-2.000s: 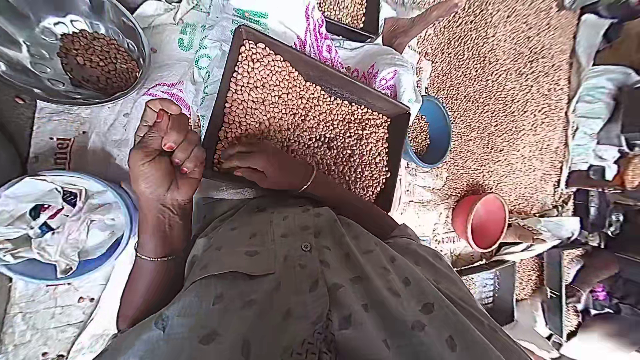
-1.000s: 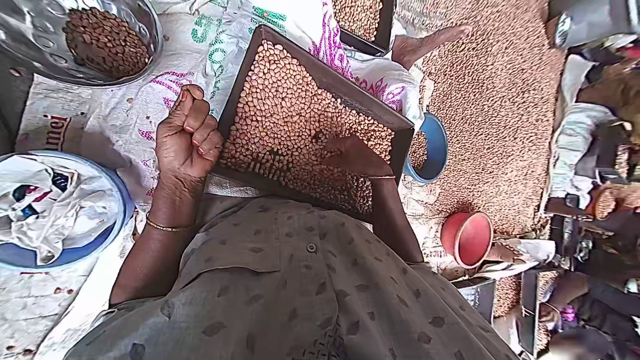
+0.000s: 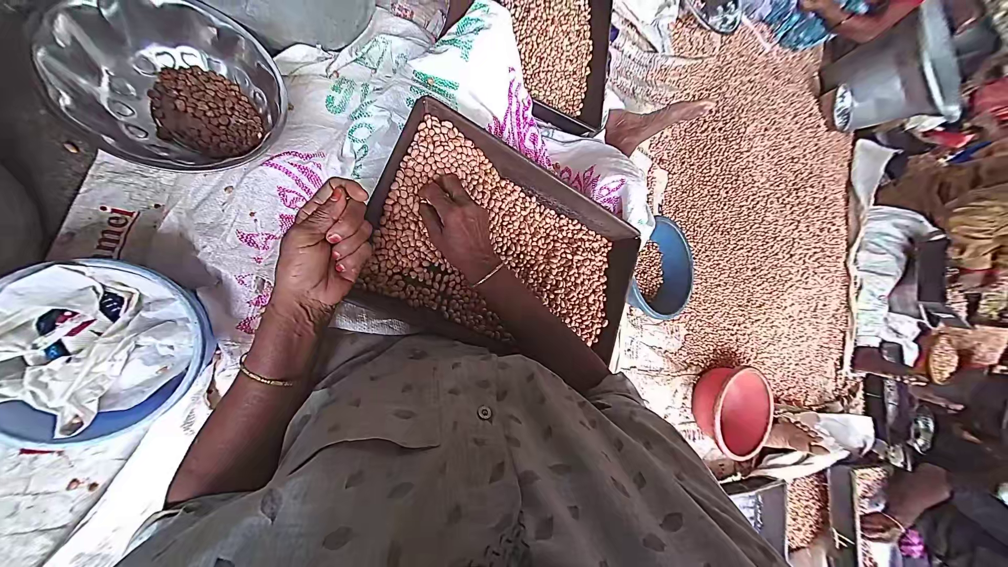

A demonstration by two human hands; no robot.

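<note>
Shallow dark tray (image 3: 567,206) lies in front of me, full of light brown shelled nuts or beans (image 3: 551,252). Over the tray's left part is my right hand (image 3: 459,228), fingers bent down at the nuts; whether it pinches any is hidden. Beside the tray's left edge my left hand (image 3: 327,240) is raised with its fingers curled into the palm; what may be inside the fist cannot be seen. Each wrist bears a thin bangle. At the upper left a shiny metal bowl (image 3: 272,102) holds darker nuts.
A blue basin (image 3: 206,331) with white plastic sits at left. To the right are a blue bucket (image 3: 679,272), a red bucket (image 3: 744,413) and a wide spread of nuts (image 3: 756,197). Another filled tray (image 3: 600,63) and a co-worker's foot (image 3: 654,122) lie beyond; other people sit at right.
My right hand has moved from the tray's right part to its left part, over the nuts. My left hand stays raised and curled by the tray's edge.
</note>
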